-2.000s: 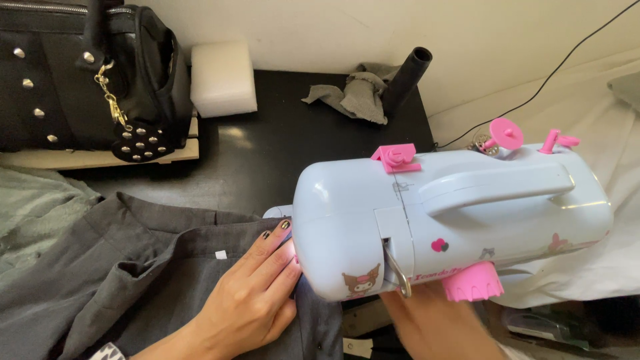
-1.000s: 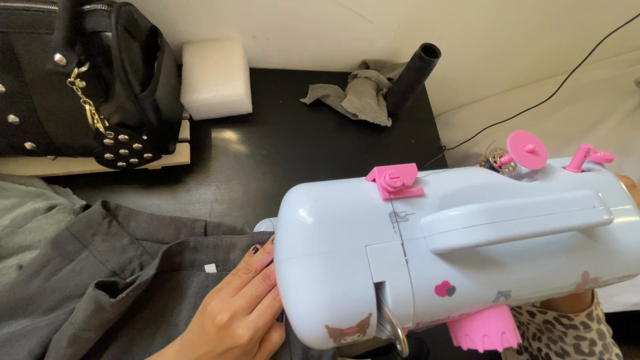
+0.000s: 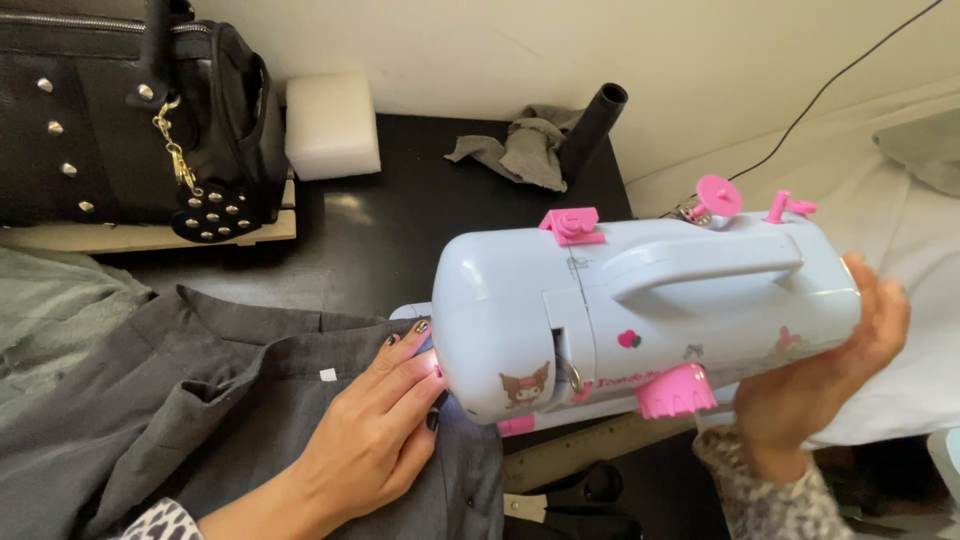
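Note:
A light-blue sewing machine (image 3: 510,307) with a top handle and pink parts stands over the black table. My left hand (image 3: 375,420) lies flat on dark grey trousers (image 3: 225,420), its fingertips pressing the cloth beside the lit needle area, which the machine's head hides. A small white tag (image 3: 328,374) shows on the cloth. At the machine's right end is my right hand (image 3: 817,375), its fingers spread behind the end cover; the casing hides what its fingertips touch. The pink dial (image 3: 677,391) is on the machine's near side.
A studded black handbag (image 3: 120,127) sits on a pale wooden rack (image 3: 262,231) at the left, beside a white foam block (image 3: 331,126). Behind the machine are a grey cloth scrap (image 3: 534,148) and a black tube (image 3: 592,131). A ruler (image 3: 592,450) and scissors (image 3: 555,510) lie in front.
My right hand has moved from under the machine's near side to its right end. My left hand stays on the trousers beside the machine's head.

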